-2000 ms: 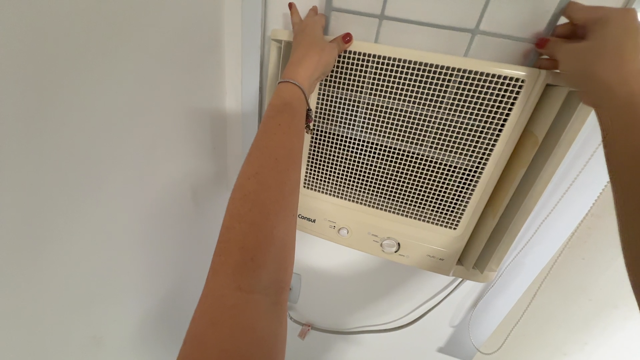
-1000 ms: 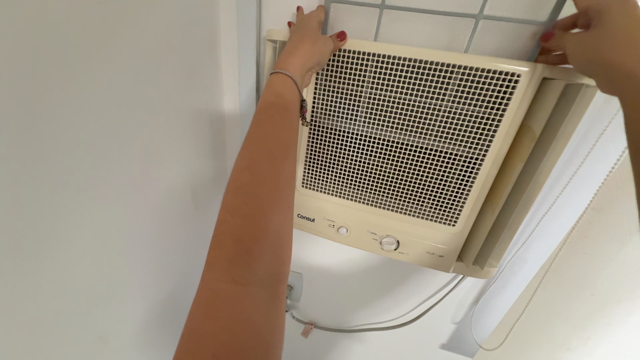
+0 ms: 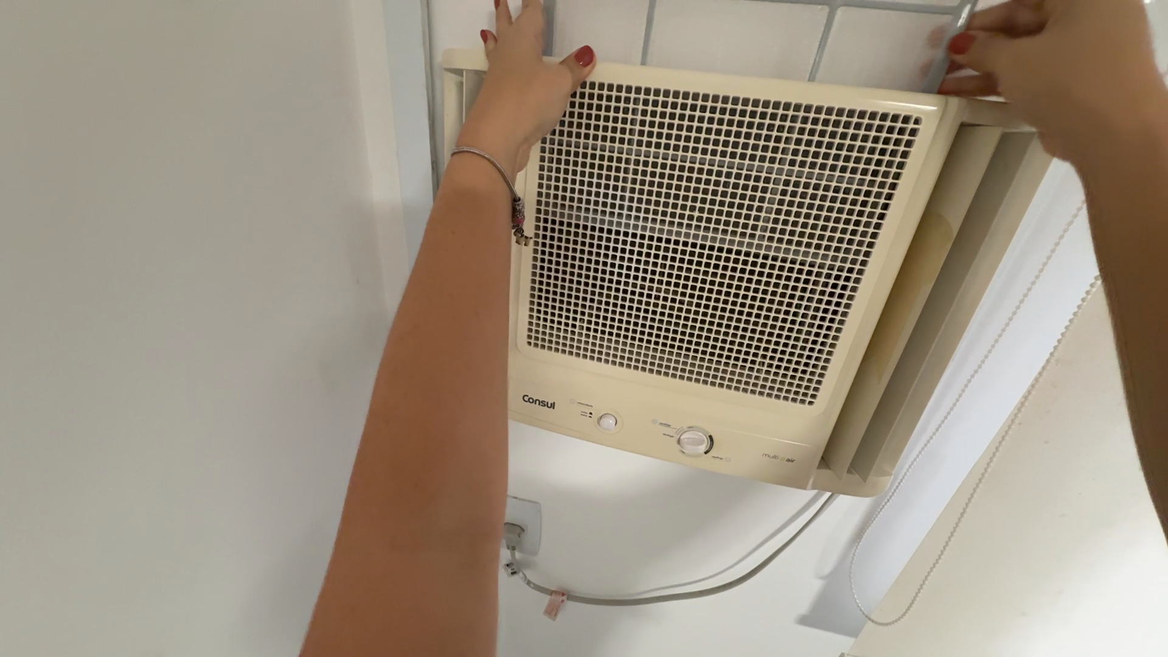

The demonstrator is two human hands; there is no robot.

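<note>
A cream Consul window air conditioner (image 3: 730,401) is mounted in the wall, with a square-mesh front grille (image 3: 712,237), a small button (image 3: 607,421) and a round knob (image 3: 694,442) below it. My left hand (image 3: 525,82) rests on the unit's upper left corner, thumb on the top edge, other fingers reaching up past it. At the upper right corner, my right hand (image 3: 1031,68) has thumb and fingers close together near a grey metal wire grid (image 3: 826,41); whether they pinch the grid or the unit's edge is unclear.
Below the unit, a grey power cord (image 3: 657,599) runs to a wall outlet (image 3: 525,526). A beaded blind chain (image 3: 981,456) hangs at the right, beside a pale blind or panel. A plain white surface (image 3: 182,274) fills the left side.
My right hand has shifted slightly at the upper right corner, and more of the unit's right end shows beneath it. My left hand stays at the upper left corner.
</note>
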